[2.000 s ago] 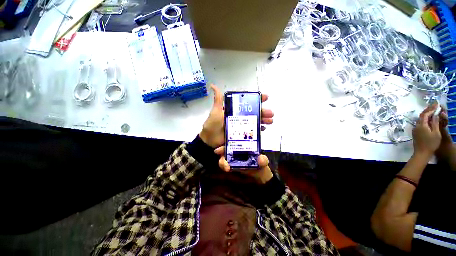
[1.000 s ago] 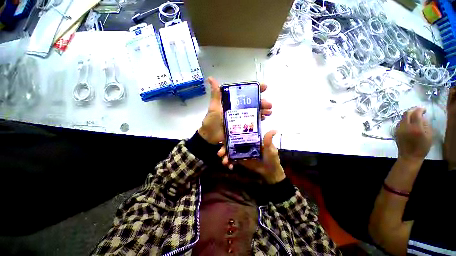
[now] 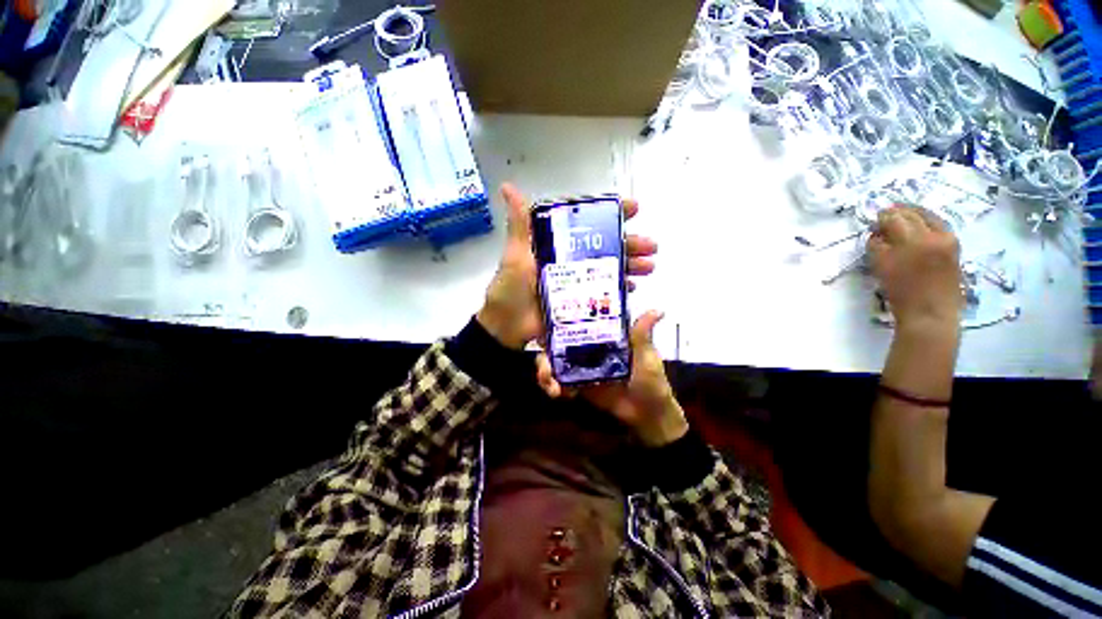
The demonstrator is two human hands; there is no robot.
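Observation:
A smartphone [image 3: 584,290] with a lit screen is held upright in front of me, over the table's front edge. My left hand [image 3: 516,284] grips it along its left side; fingertips show past its right side. My right hand [image 3: 647,387] is at the phone's lower right, thumb up beside the edge, its fingers partly hidden behind the phone's bottom. I cannot tell whether it grips the phone or only touches it. Two side-by-side stacks of white and blue retail boxes [image 3: 438,145] stand left of the phone.
A brown carton [image 3: 568,55] stands at the back. Two clear trays with white coils [image 3: 268,230] lie left. A heap of coiled white cables [image 3: 870,109] is at right, with a neighbour's hand [image 3: 915,266] on it. A round disc [image 3: 297,317] lies near the front edge.
The phone has risen slightly. My right thumb has moved from the phone's lower front to beside its right edge. The neighbour's hand has moved left onto the cables.

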